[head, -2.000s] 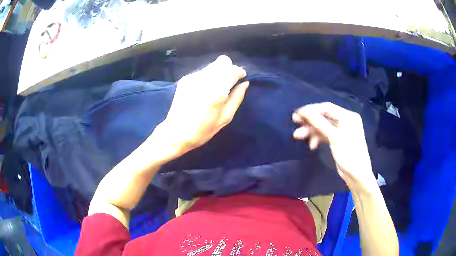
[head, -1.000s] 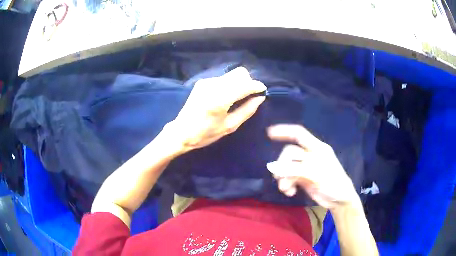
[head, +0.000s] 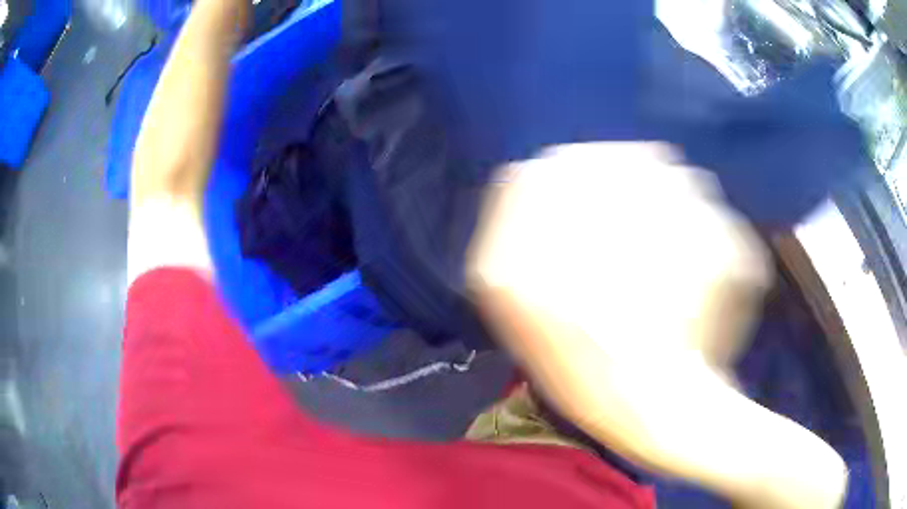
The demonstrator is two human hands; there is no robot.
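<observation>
A dark navy garment [head: 542, 75] is lifted close in front of me at the top centre, blurred, with folds hanging down into the bin area. My right hand [head: 622, 254] is large and blurred at the centre, closed against the garment's lower part; its fingers are hidden. My left forearm [head: 179, 139] reaches up the left side. My left hand is cut off by the top edge, so its hold does not show.
A blue bin [head: 227, 189] with dark cloth [head: 288, 219] in it stands left of centre. A blue lattice crate side [head: 338, 323] and a pale cord [head: 398, 378] lie below. Grey floor [head: 60, 258] shows at left. The white table edge [head: 845, 268] curves down the right.
The view has swung left. The garment has gone from my lap to high in front of me. My left hand has let go of the seam spot and moved out past the top edge.
</observation>
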